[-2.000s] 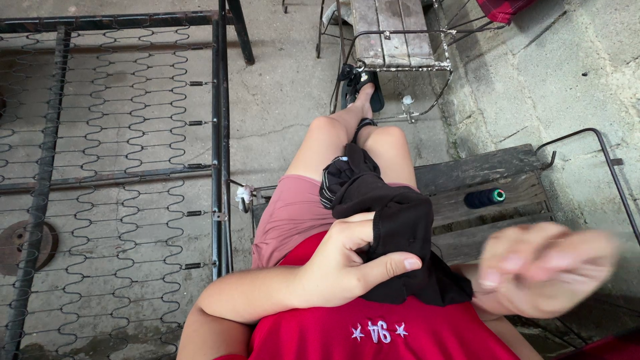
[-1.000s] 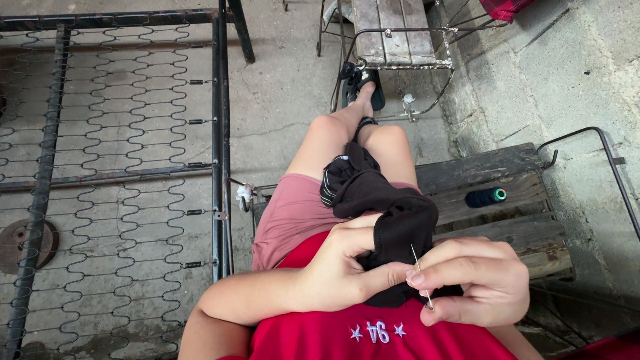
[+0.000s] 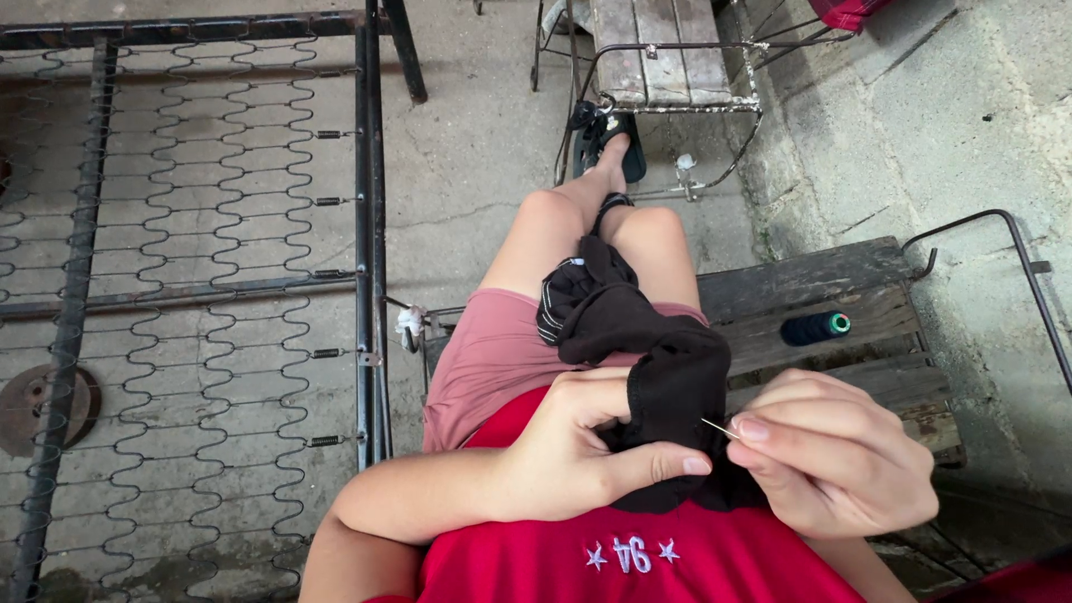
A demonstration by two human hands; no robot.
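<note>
Black fabric lies bunched over my lap, its upper part striped with white lines. My left hand grips its near part, the thumb on top and the fingers hidden beneath the cloth. Between thumb and forefinger of my right hand is a sewing needle, its tip pointing up and left over the black fabric. Whether the tip touches the cloth I cannot tell. A spool of dark thread lies on its side on the wooden bench, beyond my right hand.
I sit on a weathered slatted bench. A metal bed frame with wire springs stands at the left, a rusty round disc under it. Ahead is a wood-and-metal chair; a concrete block wall runs along the right.
My right hand came in from the right to the fabric, then shifted slightly right. The needle, upright a second ago, now slants up and left. My left hand stays on the cloth.
</note>
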